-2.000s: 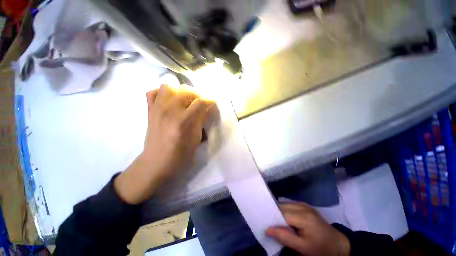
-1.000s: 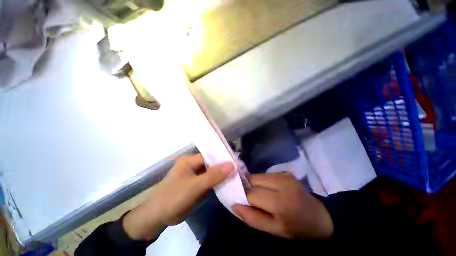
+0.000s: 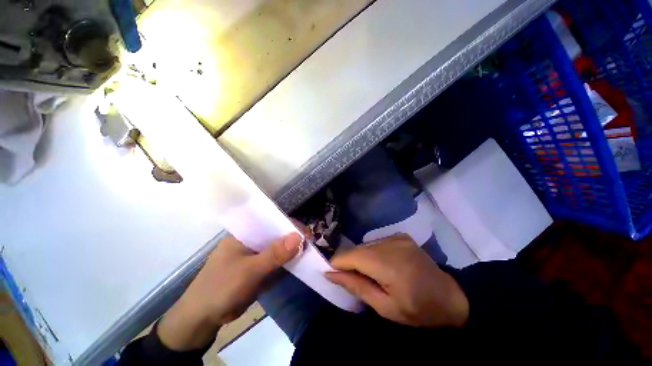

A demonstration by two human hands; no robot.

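A long pale pink-white fabric strip (image 3: 243, 196) runs from the brightly lit needle area (image 3: 132, 78) of the sewing machine, across the table's front edge, towards my lap. My left hand (image 3: 229, 275) holds the strip just past the table edge, thumb on top. My right hand (image 3: 400, 279) pinches the strip's right edge near its lower end. The fingers under the strip are hidden. A small metal guide with a brownish arm (image 3: 161, 168) lies on the table, left of the strip. Glare hides the needle and presser foot.
The grey ruler-marked table edge (image 3: 415, 96) crosses in front of me. Pale cut pieces (image 3: 493, 200) lie by my lap. A blue plastic basket (image 3: 608, 164) with red and white items stands at right. Mauve-grey fabric (image 3: 21, 136) lies at far left. Dark red cloth (image 3: 608, 286) shows at lower right.
My left hand has left the needle area and joined my right hand at the strip's lower part. Since one second ago, the strip has been straightened flatter. The view has shifted.
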